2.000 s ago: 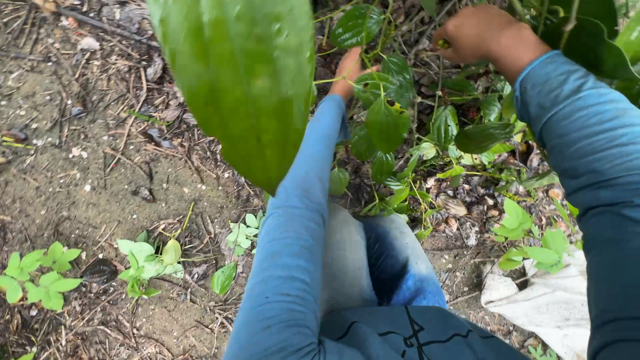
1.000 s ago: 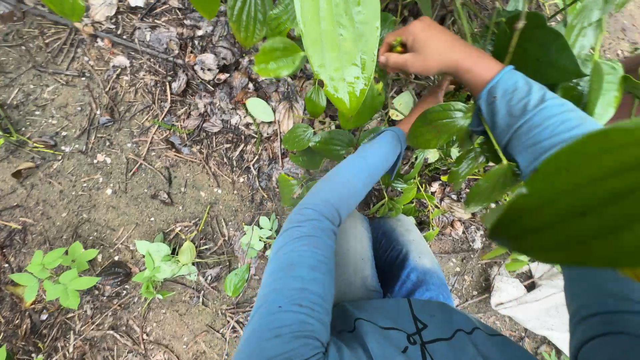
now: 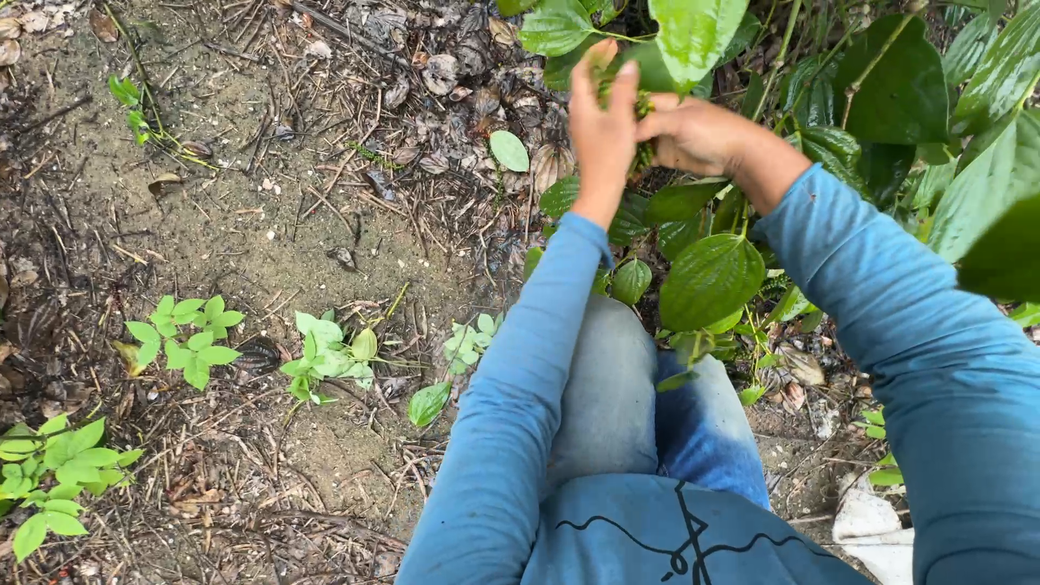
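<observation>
My left hand [image 3: 604,122] is raised among the leaves at the upper middle, thumb and fingers around small green berry spikes [image 3: 642,110], which look like pepper. Touching it from the right, my right hand [image 3: 691,136] also has its fingers on the spikes; its fingertips are partly hidden. Broad glossy leaves [image 3: 712,280] of the vine hang below and beside both hands. A bright leaf [image 3: 697,36] hangs just above them.
Large dark leaves [image 3: 894,81] crowd the upper right. Small seedlings [image 3: 188,337] grow from the littered soil [image 3: 325,244] at left. A white cloth or sack [image 3: 873,528] lies at lower right. My bent knees [image 3: 609,382] are close below the vine.
My left hand, partly hidden behind leaves a second ago, is now up in plain sight against my right hand. Green spikes now show between them. The view has shifted.
</observation>
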